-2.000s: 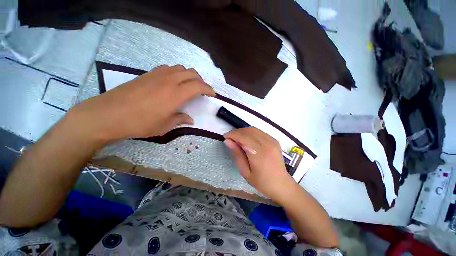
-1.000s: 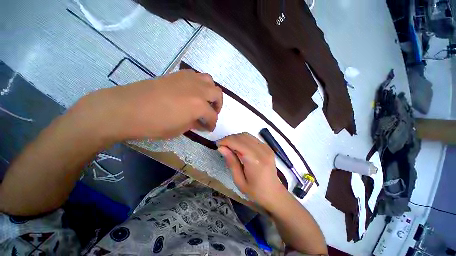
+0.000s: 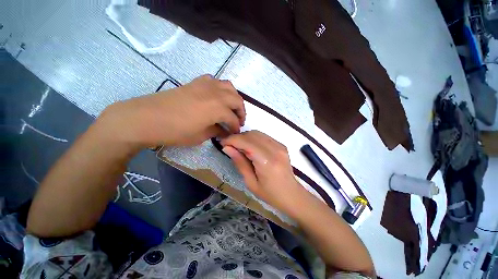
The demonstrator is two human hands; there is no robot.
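Observation:
The white pattern template (image 3: 284, 136) lies on a curved brown cut panel (image 3: 316, 139), which shows as a dark border around it. My left hand (image 3: 210, 106) is bent over the template's left end, fingers curled down; what is under them is hidden. My right hand (image 3: 259, 161) is beside it at the near edge, thumb and fingers pinched together. A pen is hardly visible in the right hand here. A small mallet (image 3: 330, 180) with a black grip and a yellow and dark head lies on the template's right part.
Stacked brown panels (image 3: 327, 65) lie beyond the template. At right are a thread cone (image 3: 412, 185), brown panels with white templates (image 3: 401, 218) and a grey-black cloth heap (image 3: 461, 147). A white loop (image 3: 147, 46) lies at upper left, white offcuts (image 3: 139, 188) below left.
The view has shifted, so the table things sit differently. My right hand has moved left along the near edge, away from the mallet and close to my left hand. The mallet's grip is uncovered.

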